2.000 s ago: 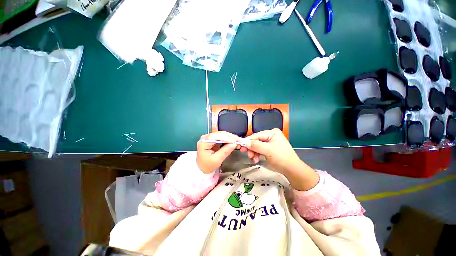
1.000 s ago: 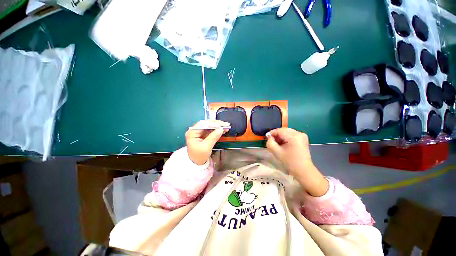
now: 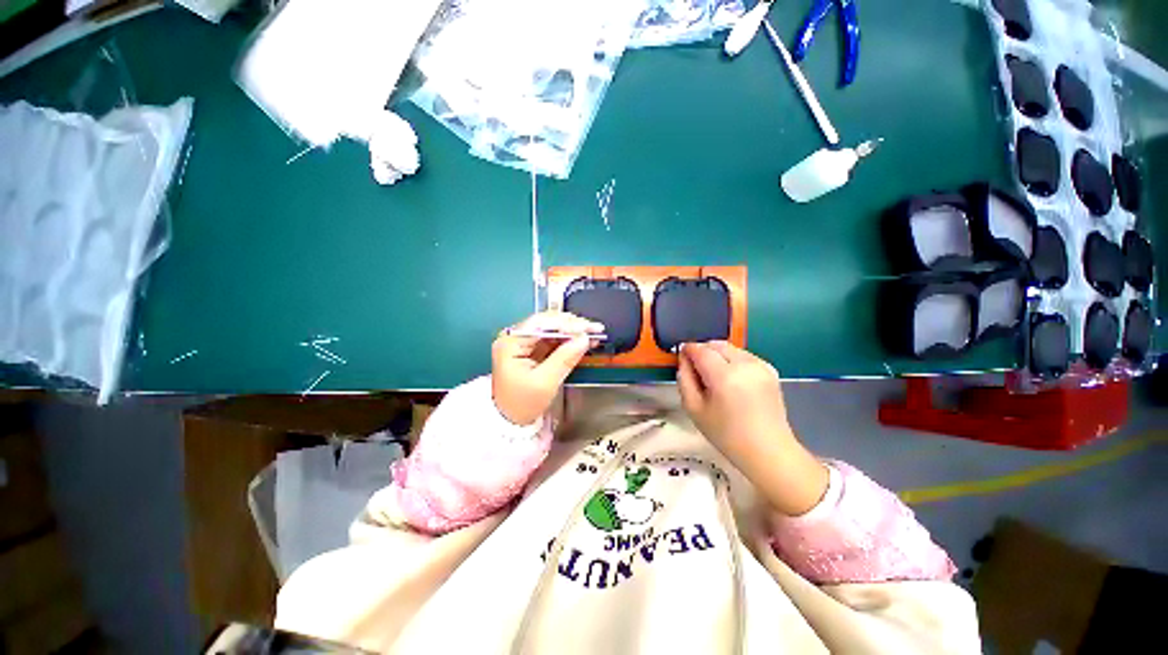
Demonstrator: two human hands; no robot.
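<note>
An orange fixture lies at the bench's front edge with two black shells in its pockets, a left shell and a right shell. My left hand holds a thin pale stick between thumb and fingers, its tip over the lower part of the left shell. My right hand has its fingertips pinched together at the lower edge of the right shell. A tiny pale speck shows at those fingertips; I cannot tell what it is.
The glue bottle lies near the blue pliers and a slim white-handled tool. Four open black cases and a filled blister tray are at right. Plastic bags, crumpled tissue and an empty tray also lie there.
Two seconds ago both hands were together in front of the fixture. They have separated, left hand to the left shell, right hand to the right shell's lower edge.
</note>
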